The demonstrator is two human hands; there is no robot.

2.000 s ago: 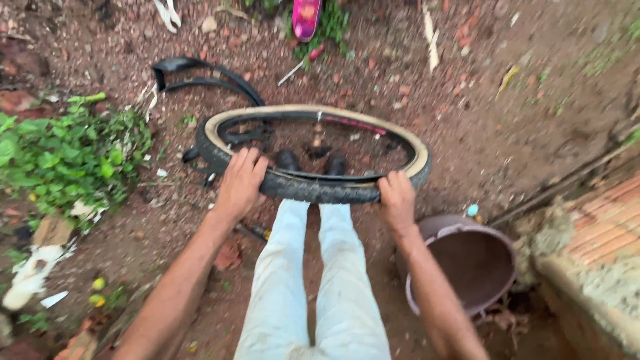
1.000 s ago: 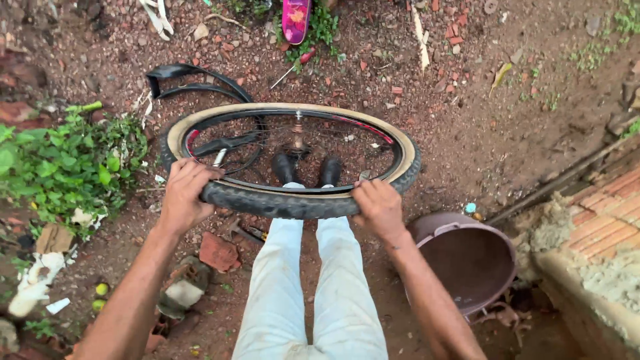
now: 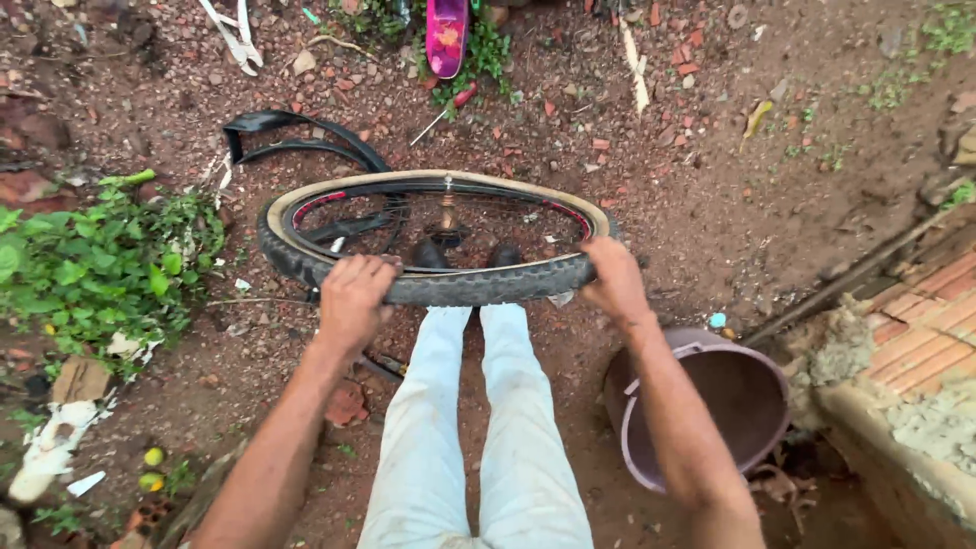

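Note:
A spoked bicycle wheel, its black knobby tire (image 3: 488,284) edged with a tan sidewall, is held tilted in front of my legs. My left hand (image 3: 357,299) grips the near left part of the tire, fingers curled over its top. On the near right part, my right hand (image 3: 614,276) is closed around the tire. Red marks show on the black rim, and the hub (image 3: 448,217) is visible through the ring. Behind the wheel, at the left, a black rubber inner tube or strip (image 3: 335,137) lies on the ground, partly hidden by the wheel.
A purple plastic bucket (image 3: 705,412) stands beside my right forearm, near a brick wall (image 3: 926,328). Leafy plants (image 3: 99,267) grow at left. Farther off lie a screwdriver (image 3: 446,114) with a red handle, a pink patterned object (image 3: 447,38) and a white forked object (image 3: 235,34).
The wheel's tilt has changed since one second ago, its opening now looking narrower. Both hands are farther apart on the tire than two seconds ago, and remain closed on it.

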